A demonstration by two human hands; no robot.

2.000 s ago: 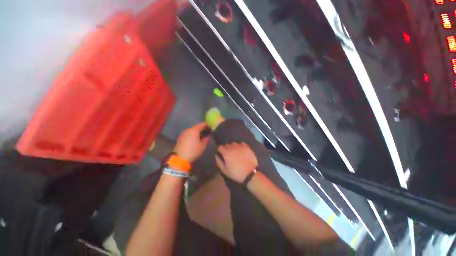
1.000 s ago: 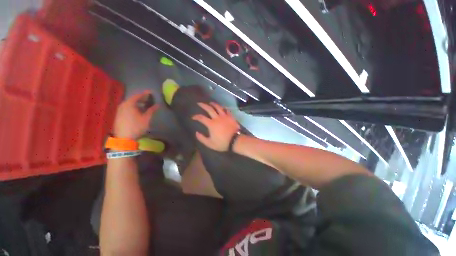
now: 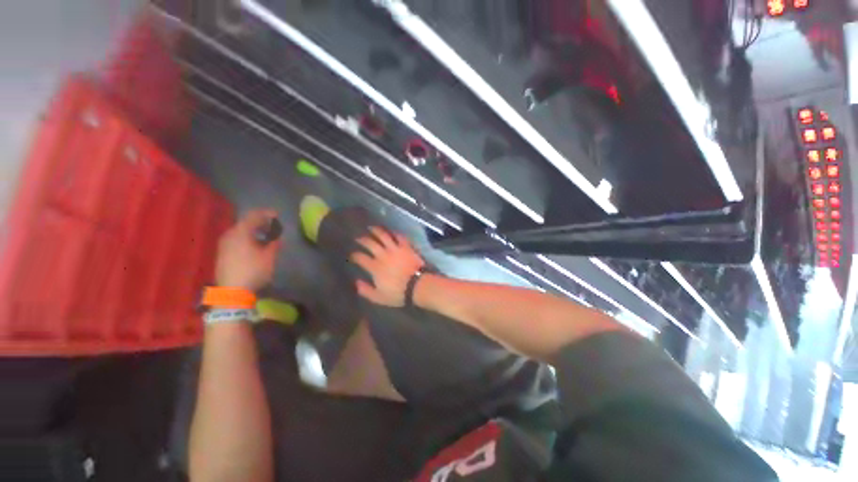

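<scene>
My left hand (image 3: 249, 251) holds a small black device (image 3: 270, 230) between thumb and fingers, beside the red crate. An orange band and a pale band are on that wrist. My right hand (image 3: 388, 267) rests with spread fingers on my dark trouser leg and holds nothing visible. It wears a thin dark wristband. The device's face is too small and blurred to read.
The red crate (image 3: 113, 226) stands at the left. Black rack shelves with pale front edges (image 3: 489, 108) run across the top and right, with small ring-shaped items (image 3: 417, 151) on them. Red lit displays (image 3: 821, 188) glow at the far right. A black rack post (image 3: 602, 235) juts inward.
Since two seconds ago, the view has swung, and my left hand has moved apart from my right and lifted the black device into view. My right hand's fingers have spread on the leg.
</scene>
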